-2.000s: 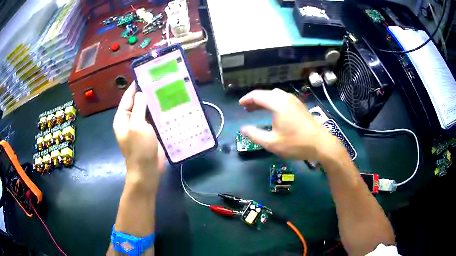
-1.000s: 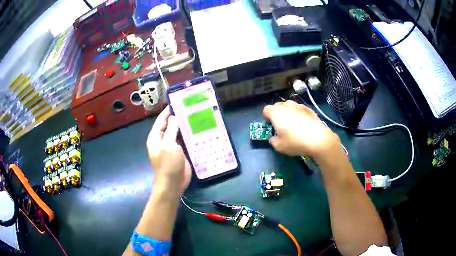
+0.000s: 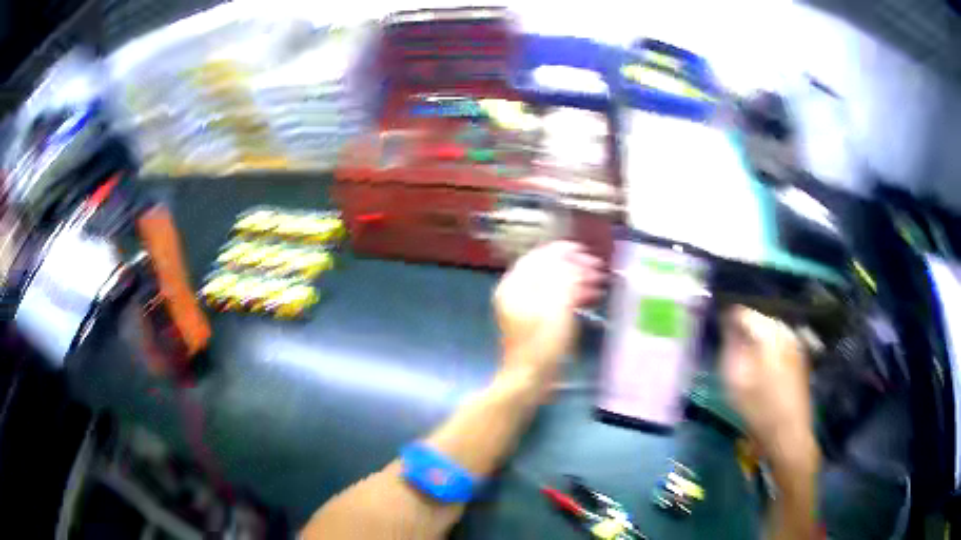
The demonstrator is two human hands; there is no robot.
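Observation:
The whole view is blurred. The smartphone (image 3: 655,343) shows its bright screen with a green chat bubble, right of centre. My left hand (image 3: 543,306) is just left of the phone with its fingers curled; whether it grips the phone cannot be told. My right hand (image 3: 767,364) is right of the phone, smeared by motion, and its hold is unclear. A small loose circuit board (image 3: 680,490) lies below the phone. The board under test (image 3: 611,525) is at the bottom edge, with a red alligator clip (image 3: 564,501) beside it.
Rows of yellow-and-white boards (image 3: 276,262) lie at left, beside the orange-edged multimeter (image 3: 174,280). The dark red test box (image 3: 422,216) and stacked clear trays (image 3: 248,116) stand behind. A pale-topped instrument (image 3: 690,179) stands at back right.
The view has swung left, so the bench appears shifted right. The phone, still screen-up, is farther right in view. My left hand's fingers look more curled; my right hand no longer visibly touches the green board.

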